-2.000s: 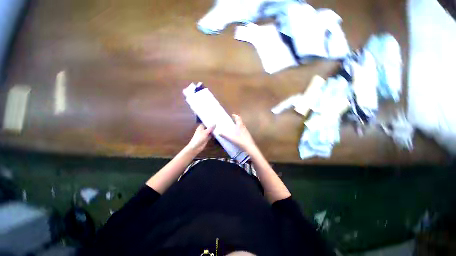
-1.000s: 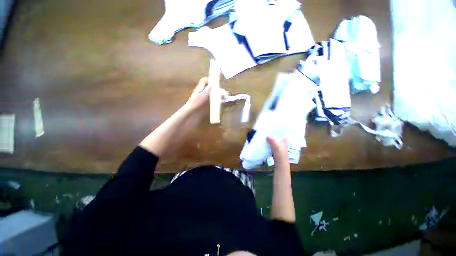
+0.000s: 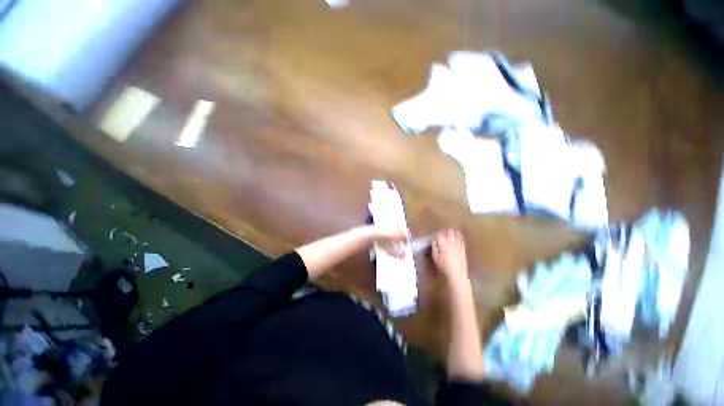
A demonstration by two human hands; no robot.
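Note:
A narrow folded white bundle [image 3: 394, 277] with a dark edge lies upright in the view on the brown table, near the table's front edge. My left hand [image 3: 387, 236] grips it around the middle, coming in from the left. My right hand [image 3: 450, 252] is just right of the bundle, fingers closed on a thin white strip [image 3: 422, 243] that runs to the bundle. The picture is blurred, so finger detail and how far the strip wraps round are unclear.
White cut panels [image 3: 548, 170] with dark edges lie beyond, to the right. White and pale blue bundles [image 3: 548, 293] lie at the right. A label sheet [image 3: 129, 113] and a label strip [image 3: 195, 124] lie at the left. White cloth [image 3: 63, 40] is at upper left; scraps litter the green floor.
The view has turned and shifted. A second ago my right hand was on white pieces at the right and my left hand by a cream strip; now my left hand holds a narrow bundle and my right a strip.

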